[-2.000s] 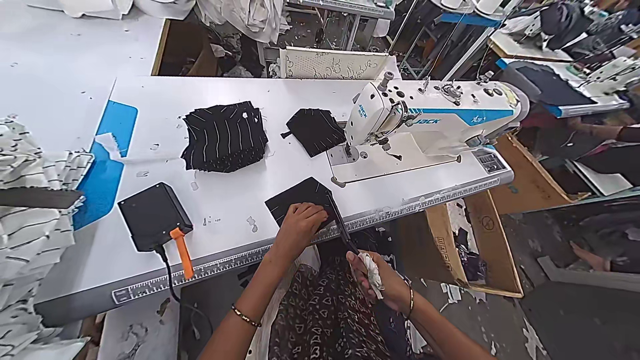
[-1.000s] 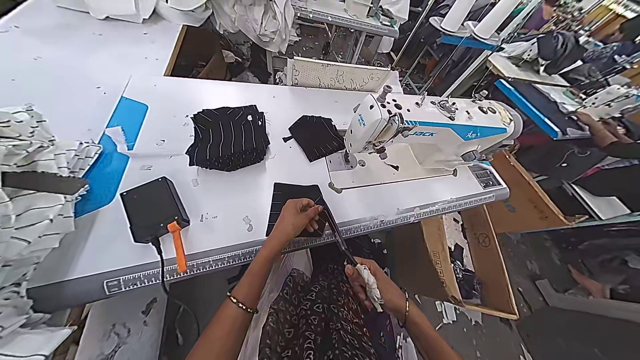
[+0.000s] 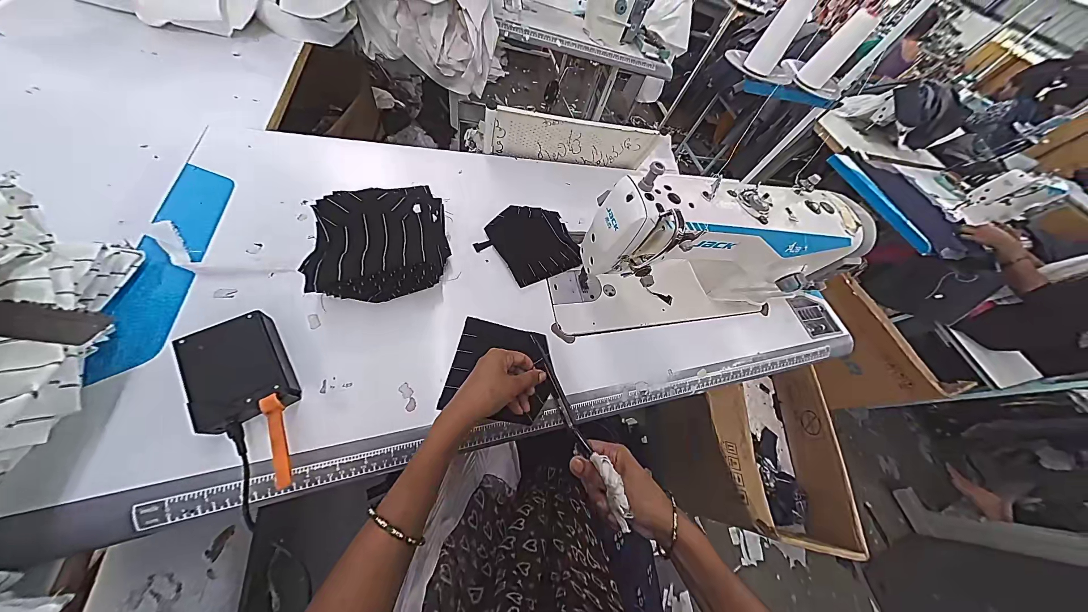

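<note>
A black striped fabric piece (image 3: pixel 481 342) lies at the table's front edge, with my left hand (image 3: pixel 501 387) on it, thumb and fingers pinching near its right side. My right hand (image 3: pixel 625 489) grips the cloth-wrapped handles of long scissors (image 3: pixel 561 398); their blades lie along the right edge of the piece. Whether the blades are apart is unclear. Behind, another black striped piece (image 3: pixel 531 244) rests beside the needle area of a white Jack sewing machine (image 3: pixel 731 242). A stack of black striped pieces (image 3: pixel 378 242) sits to its left.
A black box with an orange lever (image 3: pixel 234 370) stands front left, its cable hanging over the ruler edge (image 3: pixel 340 466). White striped fabric (image 3: pixel 42 374) is heaped far left. A cardboard box (image 3: pixel 816 450) with scraps stands below right. Another person's hand (image 3: pixel 994 242) is far right.
The scissors blades have swung nearer to the fabric's right edge since one second ago. My left hand stays at the piece, which shows more to the right of the fingers.
</note>
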